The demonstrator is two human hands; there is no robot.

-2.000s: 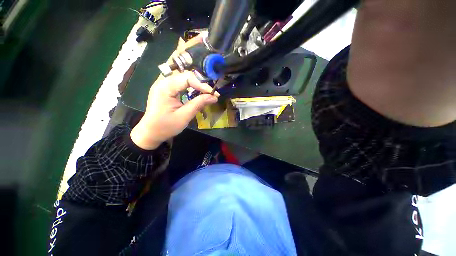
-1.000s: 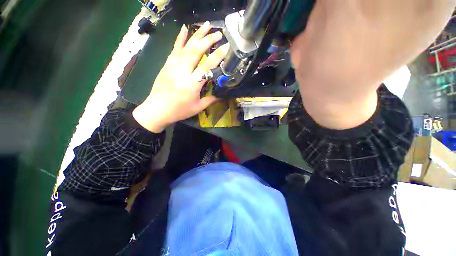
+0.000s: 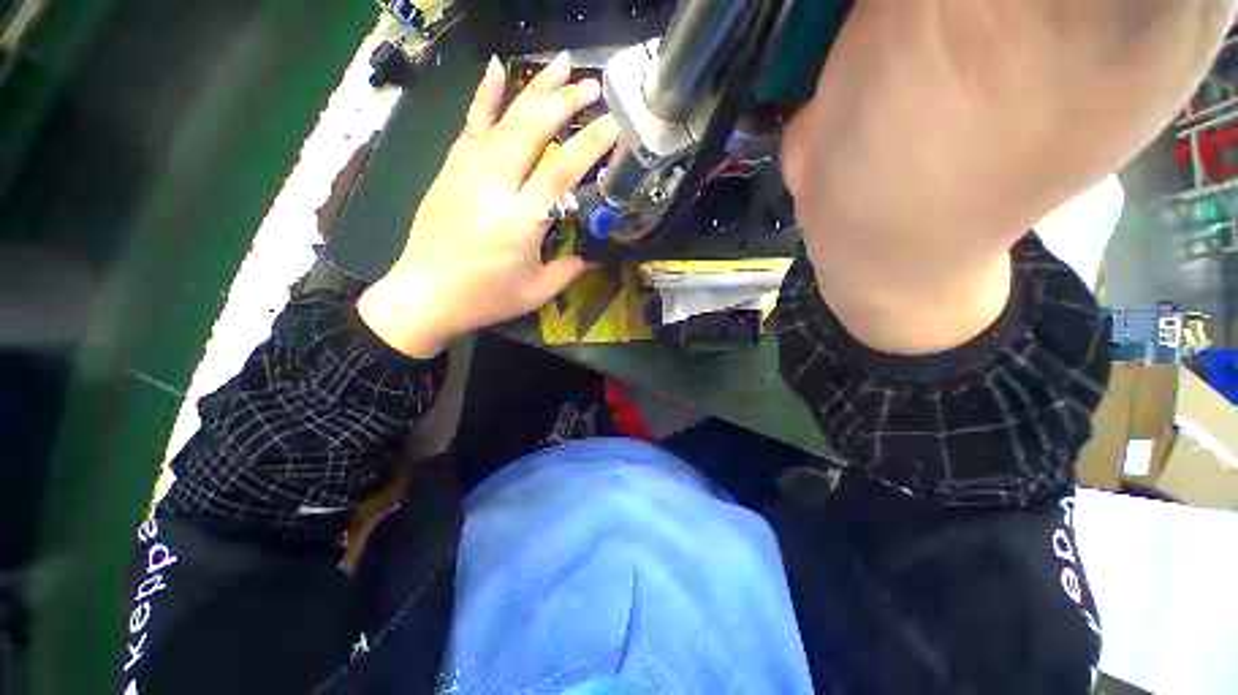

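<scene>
The black socket housing [image 3: 726, 213] lies across the yellow-and-black fixture [image 3: 597, 307], partly hidden by the tool and my hands. My left hand [image 3: 496, 204] is bare, with fingers spread over the housing's left end, pinching nothing. The powered screwdriver [image 3: 665, 109] stands tilted over the housing, its blue-collared nozzle [image 3: 604, 221] low beside my left hand's fingers; its tip contact is unclear. My right hand [image 3: 937, 149] is large at the upper right against the screwdriver's dark green body. Its fingers are mostly hidden or cut off by the top edge. Whitish padding [image 3: 713, 297] lies on the fixture.
The dark green bench [image 3: 407, 170] lies under the work, with a white strip [image 3: 258, 299] along its left. A dark housing [image 3: 584, 19] is partly visible behind. At the right are a cardboard carton [image 3: 1134, 414], a blue bin [image 3: 1215, 369] and racks.
My left hand has gone from pinching a small thin piece near the blue collar to lying spread over the housing's end. My right hand and forearm moved left, and the screwdriver now leans differently.
</scene>
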